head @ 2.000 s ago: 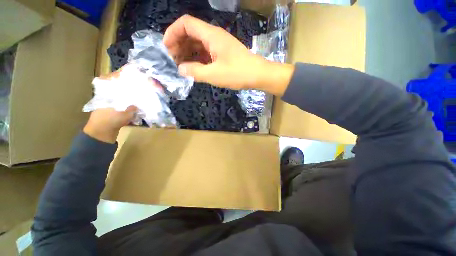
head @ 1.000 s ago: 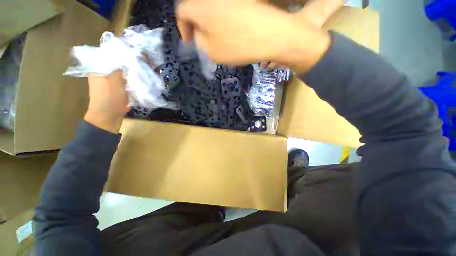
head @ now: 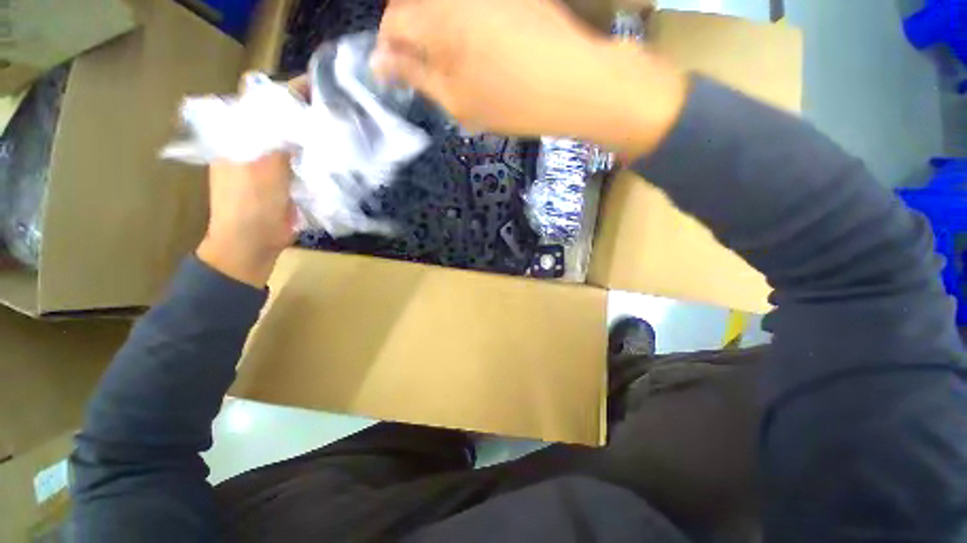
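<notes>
My left hand (head: 250,207) is closed on a bunch of crinkled clear plastic bags (head: 334,175) over the left side of the main cardboard box (head: 445,355). My right hand (head: 488,64) is blurred, its fingertips pinching the upper edge of the bunched plastic. Black plates (head: 445,217) with round holes lie in a loose heap in the box, below both hands. Bagged plates (head: 562,191) in shiny film stand along the right side of the box. The fingers of my left hand are mostly hidden by the plastic.
A waste carton (head: 133,159) holding clear film stands at the left. Box flaps fold outward at the front and right (head: 679,233). Blue plastic stools or bins (head: 938,212) are at the right edge. A shoe (head: 633,337) shows beside the front flap.
My right hand has moved from beside the bags, over the box's right part, then back left to the bags. My left hand stays closed on the bags and has shifted slightly.
</notes>
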